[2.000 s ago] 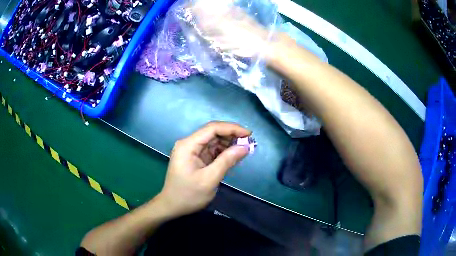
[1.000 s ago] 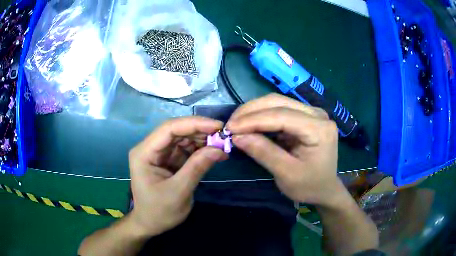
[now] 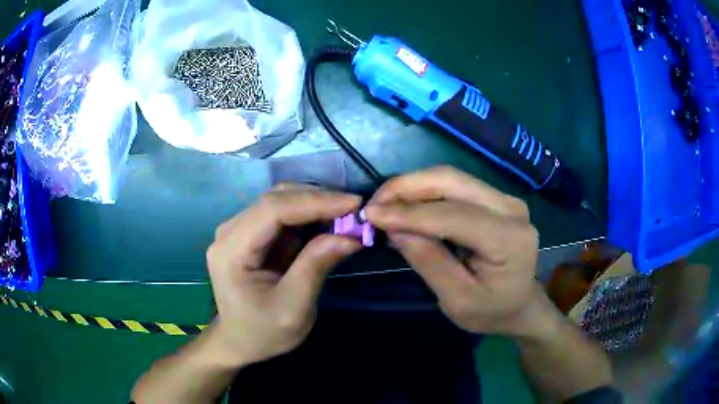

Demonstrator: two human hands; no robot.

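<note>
A small pink plastic bracket (image 3: 351, 227) is held between both hands near the bench's front edge. My left hand (image 3: 280, 256) pinches its left side between thumb and forefinger. My right hand (image 3: 457, 241) has thumb and fingertips at its upper right, on a tiny pale and dark piece (image 3: 362, 215) touching the bracket. The fingertips partly hide this piece, so I cannot tell what it is.
A white bag of screws (image 3: 221, 77) stands open at the upper left, beside a shiny clear bag (image 3: 75, 118). A blue and black electric screwdriver (image 3: 449, 106) lies behind my right hand. Blue trays stand at left (image 3: 35, 237) and right (image 3: 627, 158). A cardboard box (image 3: 670, 296) is below right.
My right hand has come out of the clear bag and joined my left hand at the bracket. The view has swung right. Since one second ago, the hands have barely moved.
</note>
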